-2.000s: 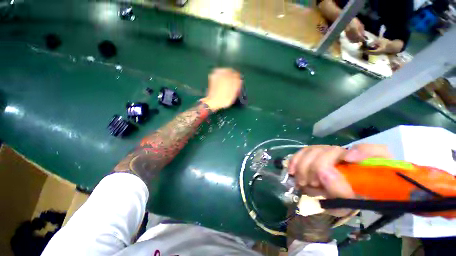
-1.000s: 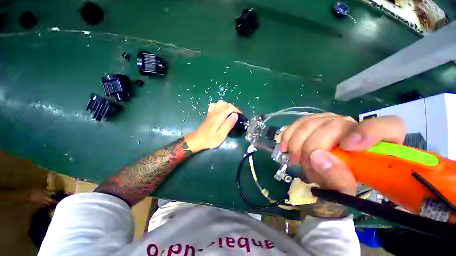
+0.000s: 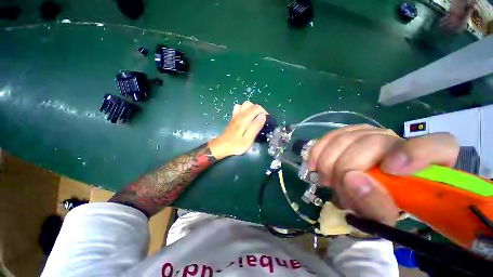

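My left hand (image 3: 241, 129) holds a black housing (image 3: 266, 130) on the dark-green surface (image 3: 216, 178). My fingers cover much of it. My right hand (image 3: 357, 165) is closed around the orange electric screwdriver (image 3: 427, 197) with its lime-green strip. Its silver nozzle head (image 3: 279, 142) is at the right side of the housing; the exact contact point cannot be made out. A clear hose (image 3: 330, 113) and a dark cable (image 3: 373, 227) run from the driver. A tan tape lump (image 3: 334, 219) sits below my right hand.
Three finned housings (image 3: 131, 85) lie at left, with small black parts (image 3: 142, 51) beside them. Bright specks (image 3: 248, 89) lie beyond my left hand. More housings (image 3: 300, 12) lie farther up. A grey post (image 3: 432, 70) and white feeder box (image 3: 443, 125) stand at right. A cardboard box (image 3: 32, 189) is lower left.
My left hand has come back towards me and now holds a housing at the nozzle. The driver has moved slightly left to it. The view has tilted downward.
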